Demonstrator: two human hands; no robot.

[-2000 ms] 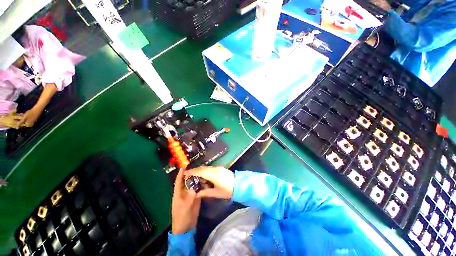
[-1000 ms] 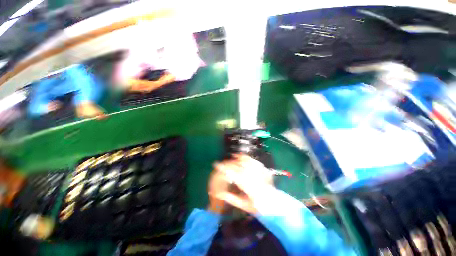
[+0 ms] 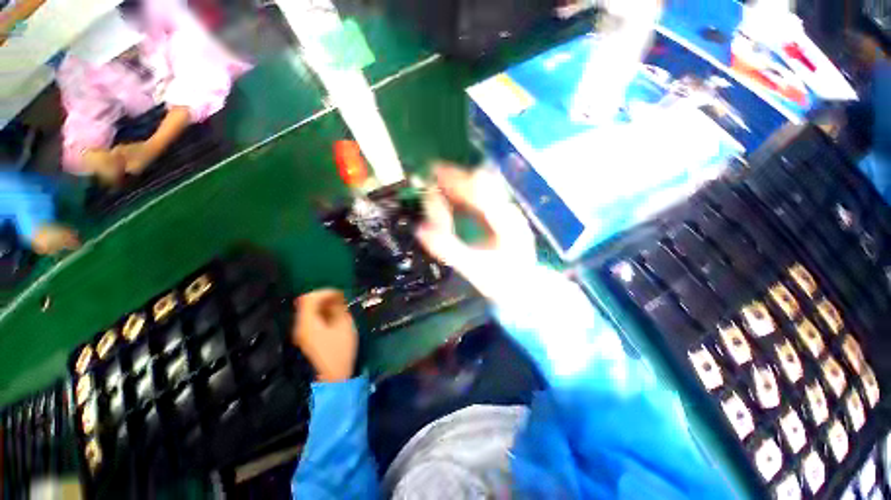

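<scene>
The black press fixture (image 3: 399,256) stands on the green bench in front of me. Its red-orange toggle handle (image 3: 349,163) points up and away at the fixture's back left. My left hand (image 3: 327,335) is at the fixture's front left, off it, with fingers curled; whether it holds a small part cannot be told. My right hand (image 3: 467,220) is blurred at the fixture's back right, with a gap between thumb and fingers and no part visible in it. Whether a module sits in the fixture cannot be made out.
The left tray (image 3: 220,337) has pale-gold modules along its far and left edges. The right tray (image 3: 674,264) holds rows of pale modules. A blue box (image 3: 547,186) stands behind my right arm. A white post (image 3: 369,122) rises behind the fixture. People in pink and blue sleeves are across the bench.
My hands, together in front of or over the fixture before, are now apart on either side of it. The handle has gone from lying towards me to raised. The view has swung left and back.
</scene>
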